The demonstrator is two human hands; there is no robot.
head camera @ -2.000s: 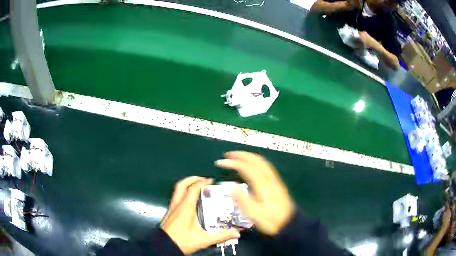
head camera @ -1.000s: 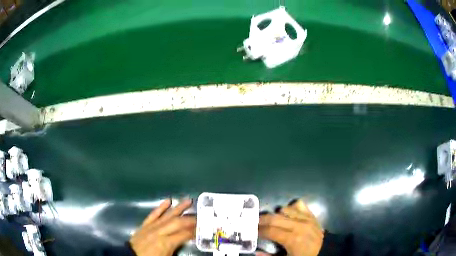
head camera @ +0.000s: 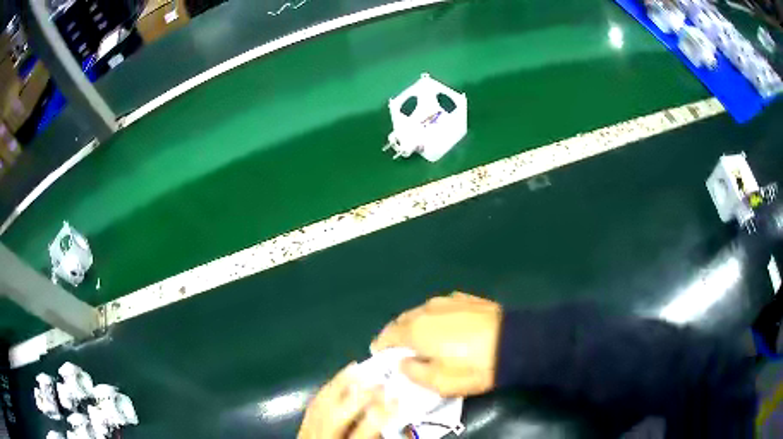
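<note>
A white plug-in housing [head camera: 397,387] is held over the dark green bench at the bottom centre. Coloured wires show at its lower edge. My left hand [head camera: 342,408] grips its left side and is partly cut off by the picture's lower edge. My right hand [head camera: 446,343] lies over its top right, fingers bent onto it. The hands hide much of the housing, and its pins are not visible.
A white unit [head camera: 429,120] sits on the green belt, another [head camera: 70,255] at its left. A whitish rail [head camera: 412,201] divides belt and bench. Inner modules [head camera: 81,399] lie lower left. A housing [head camera: 732,187] stands right. A blue mat [head camera: 745,105] holds white units. A grey post [head camera: 47,296] stands left.
The view has turned. My right hand has moved from the housing's right side onto its top. The housing is now tilted and more covered than a second ago.
</note>
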